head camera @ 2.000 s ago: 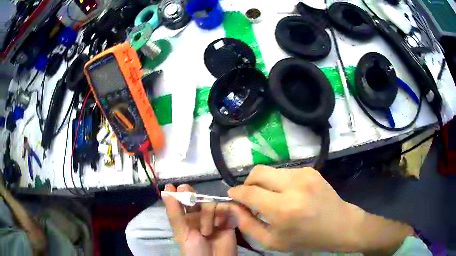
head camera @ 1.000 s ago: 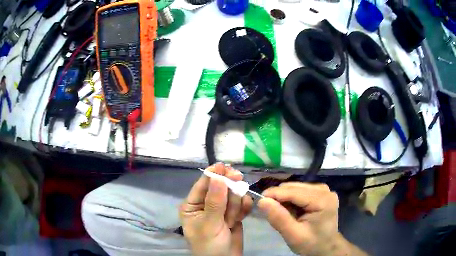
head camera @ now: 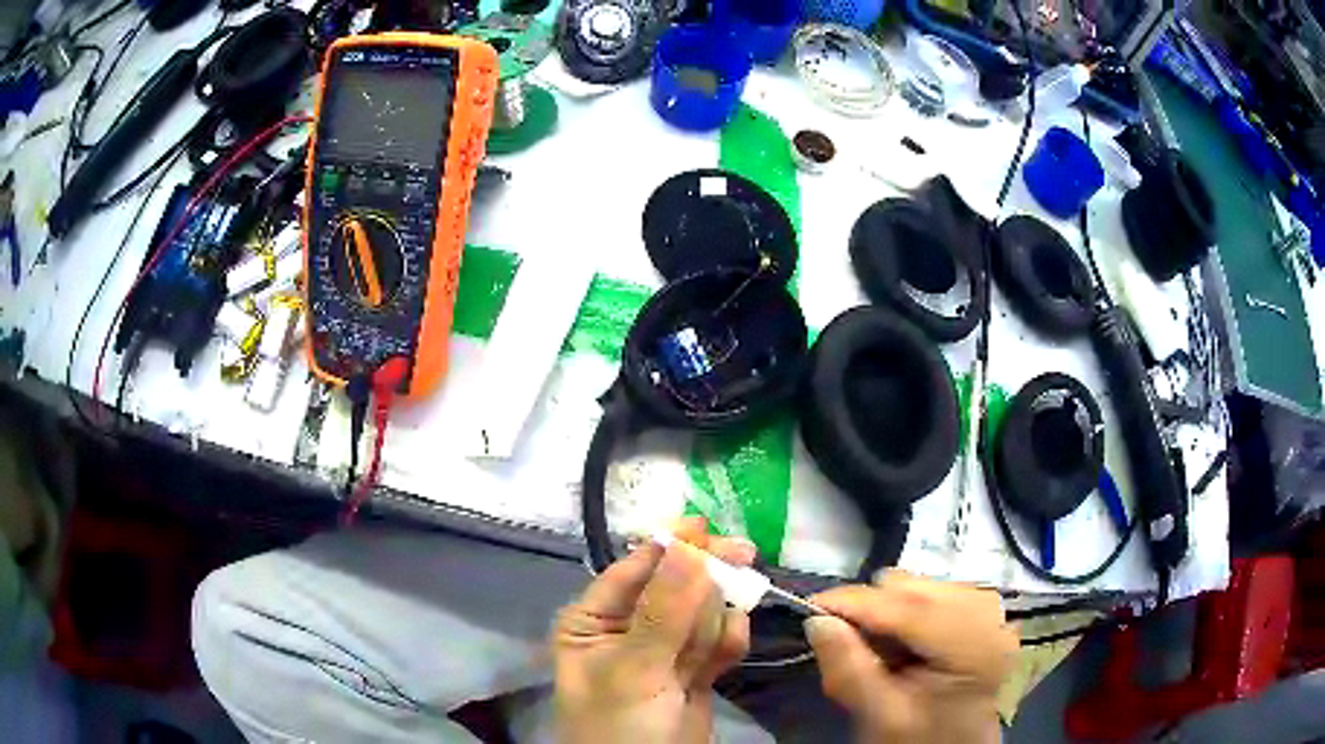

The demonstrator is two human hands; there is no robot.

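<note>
My left hand (head camera: 654, 640) pinches a small white piece (head camera: 734, 579) over my lap, at the bench's front edge. My right hand (head camera: 923, 640) grips a thin metal tool (head camera: 796, 597), tweezers or a pick, whose tip meets the white piece. The headphones lie behind my hands. Their open ear cup (head camera: 715, 349) shows a small blue battery (head camera: 680, 353) and wires. A black round speaker plate (head camera: 705, 225) with a white label lies behind it, wired to the cup. The padded cup (head camera: 879, 407) is on the right.
An orange multimeter (head camera: 392, 218) lies left with red and black leads. A white strip (head camera: 526, 364) lies beside it. Blue cups (head camera: 698, 76) stand behind. Loose black ear pads (head camera: 916, 266) and a cabled black handle (head camera: 1141, 422) lie right. A red stool (head camera: 1250, 625) is below right.
The view has shifted, showing more of the bench's back. Both hands have moved slightly right and down in the picture, still holding the white piece and metal tool together.
</note>
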